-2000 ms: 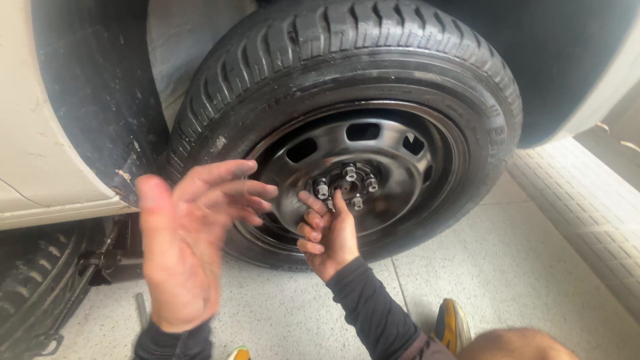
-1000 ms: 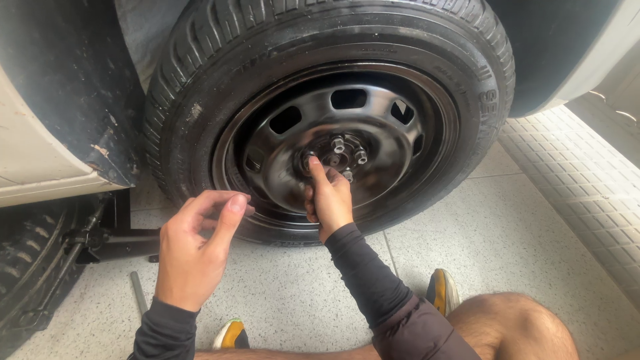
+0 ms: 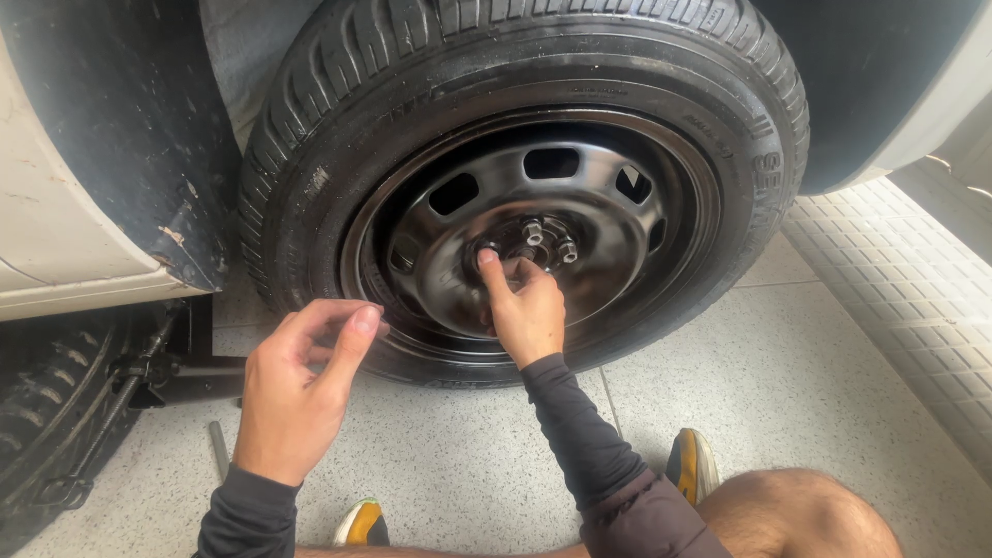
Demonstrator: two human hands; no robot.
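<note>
A black steel car wheel [image 3: 542,186] with a rubber tire [image 3: 744,163] fills the middle of the view. Lug nuts [image 3: 532,232] show around its hub, one more [image 3: 568,250] just to the right. My right hand [image 3: 523,298] is at the hub, its thumb against the left part of the bolt circle; the fingers curl behind and partly hide other nuts, so a grip on a nut cannot be made out. In front of the tire's lower left, my left hand [image 3: 298,380] hangs with thumb and forefinger close together; whether something small lies between them cannot be seen.
At the left are a pale body panel [image 3: 70,209], a scissor jack [image 3: 147,372] and another tire [image 3: 46,403] low under the car. A metal bar [image 3: 219,449] lies on the speckled tile floor [image 3: 449,457]. A ridged tile strip [image 3: 899,287] runs along the right.
My left hand has gone from spread fingers to thumb and forefinger close together, lower down. My right thumb has moved from the hub's middle to its left side.
</note>
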